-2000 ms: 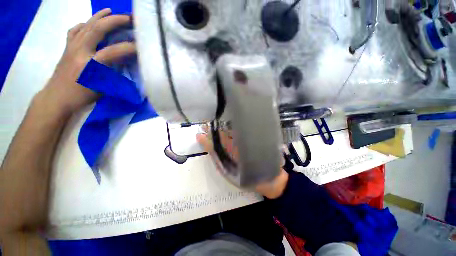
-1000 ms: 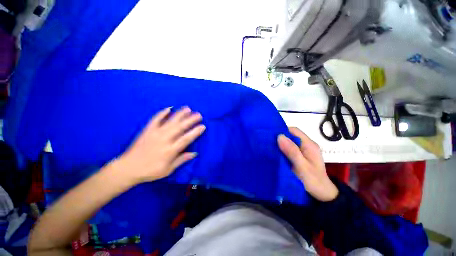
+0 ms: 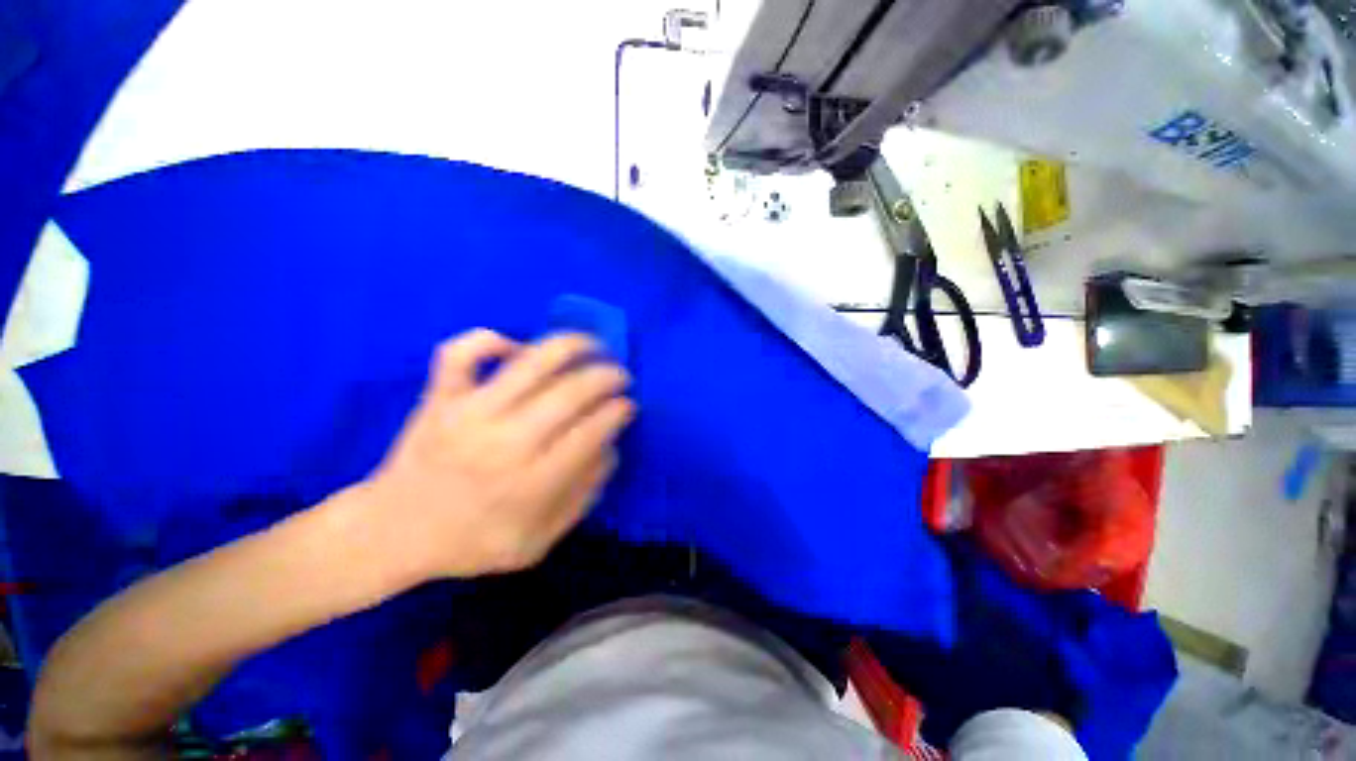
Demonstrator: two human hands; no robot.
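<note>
A large royal-blue cloth panel (image 3: 372, 283) lies over the table and hangs off its front edge. A pale blue piece (image 3: 848, 350) shows along its right edge. My left hand (image 3: 513, 446) is over the middle of the panel with its fingers bent together. A small, blurred lighter-blue piece (image 3: 595, 320) shows at the fingertips, pinched between them. My right hand is not visible; only its dark sleeve shows at the lower right, beside the panel's edge.
The sewing machine head (image 3: 892, 60) stands at upper right. Black-handled shears (image 3: 934, 305), small snips (image 3: 1014, 275), a yellow sticker (image 3: 1044, 193) and a dark phone-like rectangle (image 3: 1145, 327) lie right of the panel. A red basket (image 3: 1063, 513) is below the table.
My left hand has gone from flat on the panel to bent fingers with the small piece. My right hand has left the panel's right edge and dropped out of sight. The pale strip now shows.
</note>
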